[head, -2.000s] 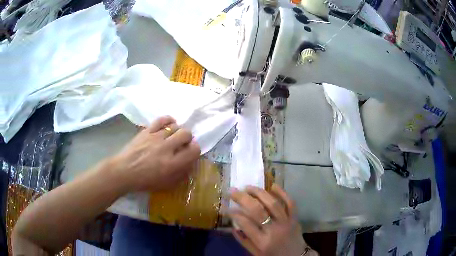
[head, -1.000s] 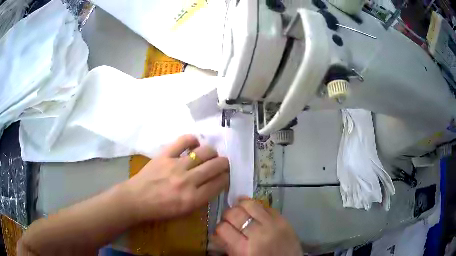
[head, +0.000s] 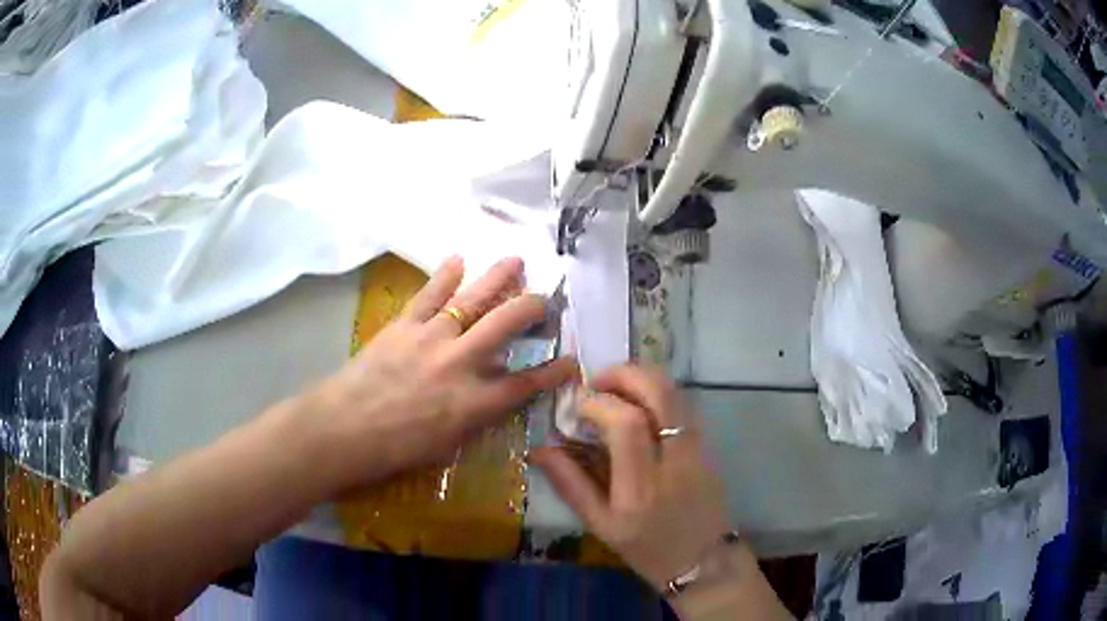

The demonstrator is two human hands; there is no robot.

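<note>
A narrow white strip (head: 599, 291) runs from the presser foot (head: 568, 228) towards me. A wide white panel (head: 328, 194) lies left of the needle, its right end at the foot. My left hand (head: 425, 364) lies with fingers spread on the panel's near edge, fingertips close to the strip. My right hand (head: 637, 473) holds the near end of the strip between thumb and fingers. The strip's lower end is partly hidden by my fingers. The needle tip is too small to tell.
The off-white machine head (head: 850, 146) arches over the bed. A bundle of white strips (head: 856, 328) lies right of the needle. A white panel stack (head: 121, 146) is at far left. Dark snips (head: 989, 382) lie at right. Yellow tape (head: 425, 485) covers part of the near table.
My right hand has moved up along the strip towards the foot. My left fingers have spread apart. The camera view has shifted back from the machine.
</note>
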